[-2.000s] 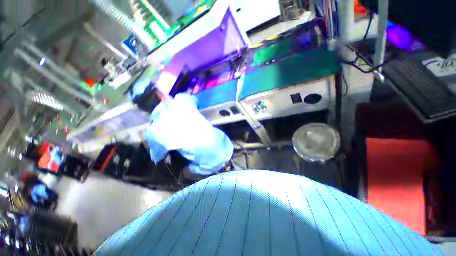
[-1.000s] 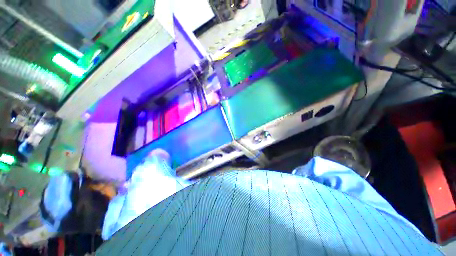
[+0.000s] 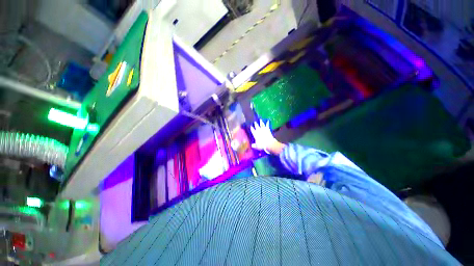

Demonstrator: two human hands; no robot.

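Observation:
My right hand point(image 3: 264, 136), pale and apparently gloved, reaches in from the right in a light blue sleeve. Its fingers are spread at the near left corner of a green circuit board point(image 3: 291, 96). It holds nothing that I can see; whether the fingertips touch the board is unclear. The board lies flat on the conveyor point(image 3: 335, 110), with small pale dots on its face. A blurred pale shape over the pink-lit part at lower centre may be my left hand, but I cannot tell.
A purple-lit machine opening with a dark frame point(image 3: 139, 184) is at left centre. A raised white cover with a green top point(image 3: 117, 78) stands at upper left. A dark green surface point(image 3: 390, 135) lies right of my sleeve. Yellow-black tape point(image 3: 270, 67) runs behind the board.
The view has moved closer to the conveyor and board. My right arm has come up from the lower edge, and its hand is now at the board. The other person is no longer visible.

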